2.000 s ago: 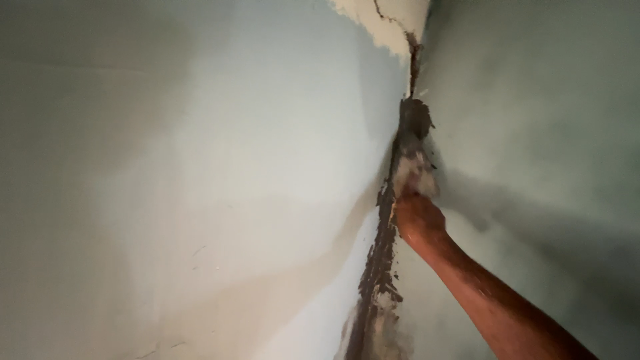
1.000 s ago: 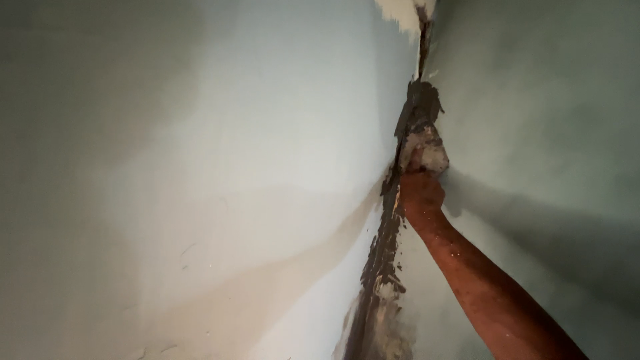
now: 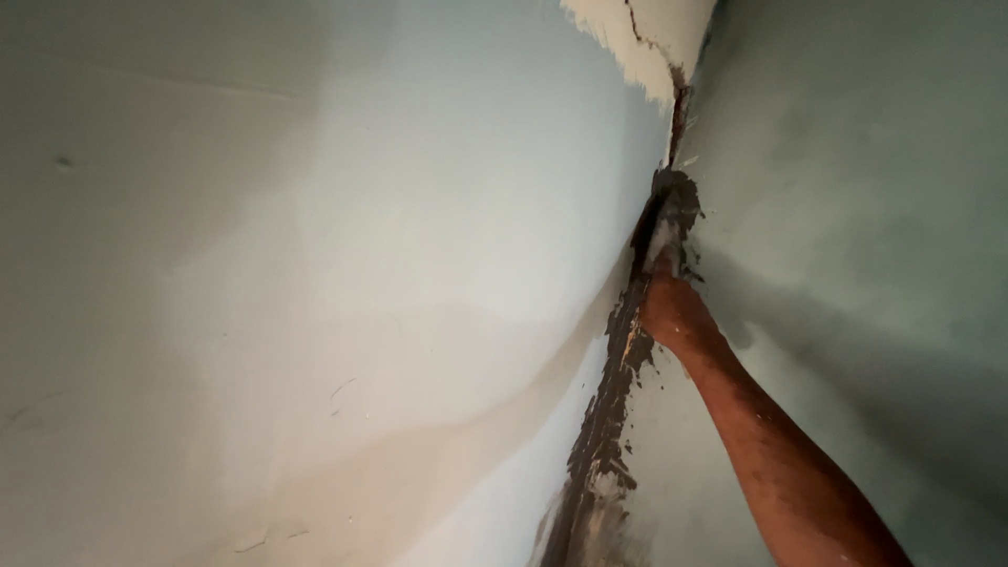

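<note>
My right hand (image 3: 676, 305) reaches in from the lower right and grips a smeared hand tool (image 3: 663, 236), which looks like a trowel or putty knife; its blade is hard to make out. The tool lies against dark wet mortar (image 3: 602, 409) spread down the corner between two walls. The mortar's ragged upper end surrounds the tool's tip. Above it, a narrow open crack (image 3: 678, 118) runs up the corner. My left hand is not in view.
A pale painted wall (image 3: 441, 236) fills the left, with fine cracks low down. The greenish wall (image 3: 850, 157) stands at the right, crossed by the arm's shadow. At the top, a cream patch of peeled paint (image 3: 630, 47) bears a branching crack.
My right hand stays on the tool at the corner, its wrist and the tool turning slightly. The view has shifted, with more of the cream patch showing than one second ago.
</note>
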